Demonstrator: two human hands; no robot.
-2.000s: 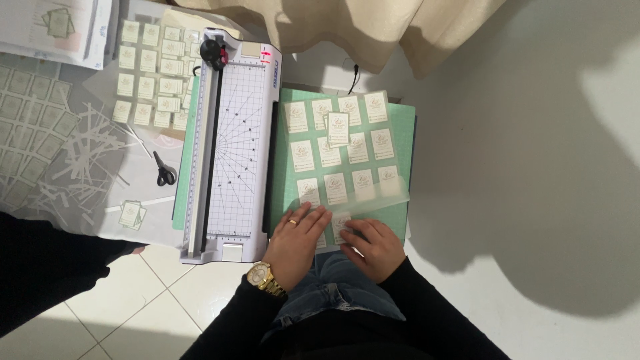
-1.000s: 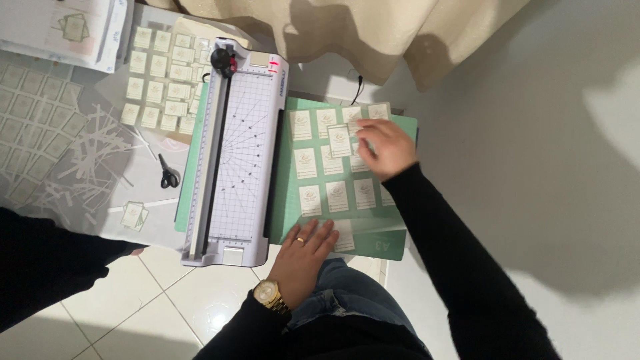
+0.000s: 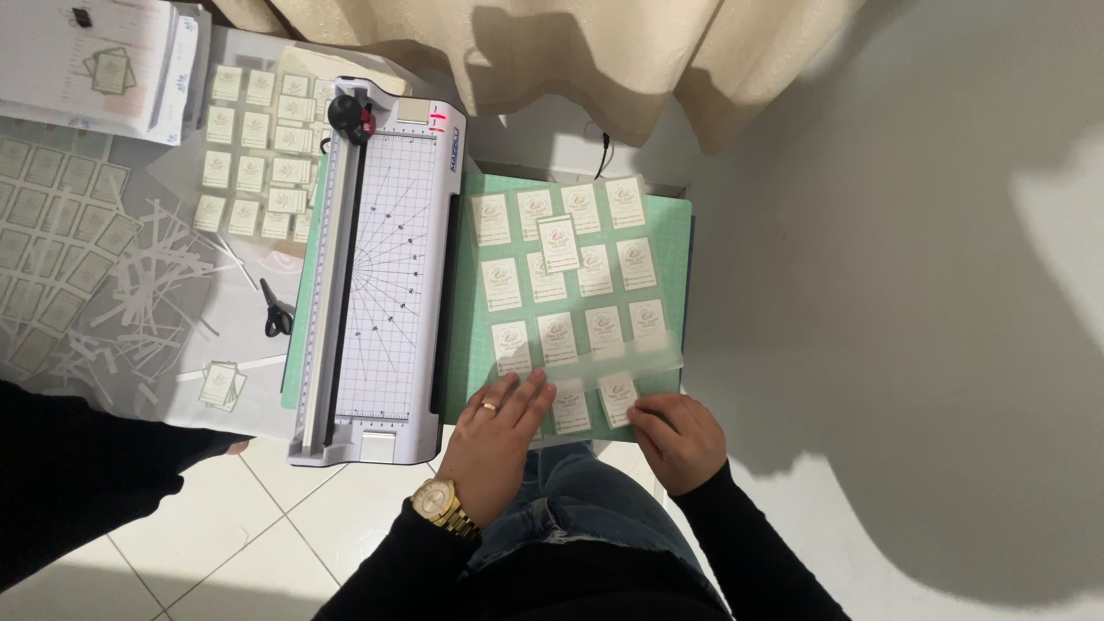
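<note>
Small printed cards lie in rows on a green cutting mat [image 3: 668, 293], under a translucent sheet whose near edge [image 3: 604, 366] is folded back above the lowest row. One framed card [image 3: 558, 244] overlaps cards in the upper rows. My left hand [image 3: 504, 431], with a ring and a gold watch, rests spread on the sheet's near left part. The fingertips of my right hand [image 3: 677, 435] are on the right edge of a card [image 3: 617, 400] in the lowest row. A paper trimmer [image 3: 388, 267] stands left of the cards.
Black scissors [image 3: 276, 319], paper strips [image 3: 155, 285] and a small card stack [image 3: 221, 385] lie left of the trimmer. More cards [image 3: 250, 172] and a paper pile [image 3: 164, 103] are at the upper left. Another person's dark sleeve [image 3: 78, 474] shows at the lower left. A curtain [image 3: 552, 60] hangs behind.
My right hand has come back from the upper cards, where it was one second ago, to the lowest row. My left hand has moved slightly up onto the sheet.
</note>
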